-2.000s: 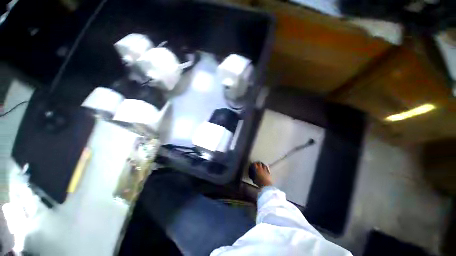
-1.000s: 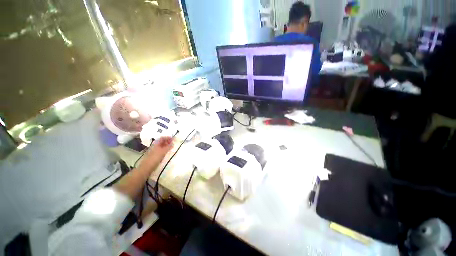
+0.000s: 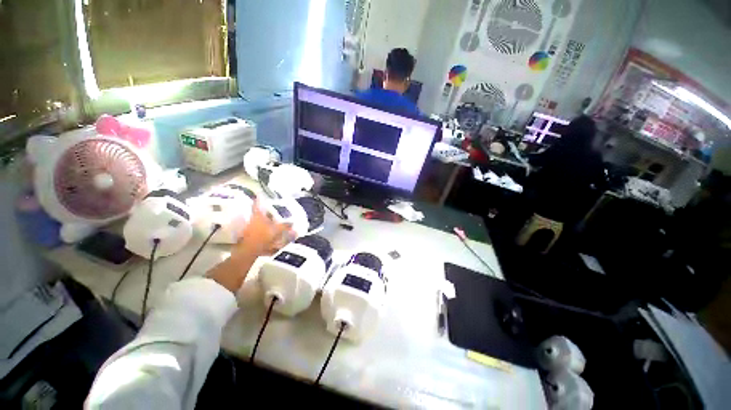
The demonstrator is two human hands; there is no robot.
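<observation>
Several white security cameras with dark lens heads stand on the white bench, with black leads over its front edge. Two are at the left, one near the fan and one beside it. Two larger-looking ones stand nearer, a middle one and a right one. My left hand, bare below a white sleeve, is closed around the near left side of another camera, behind the middle one. Some fingertips are hard to make out. My right hand is out of the picture.
A monitor with four panes stands behind. A pink fan, phone and white box are at left. A black mouse pad with mouse lies right, near white cameras. People are beyond.
The view has swung from the right-hand bin and pad to the bench. My right hand has left the picture. My left hand has come in and now closes on a camera.
</observation>
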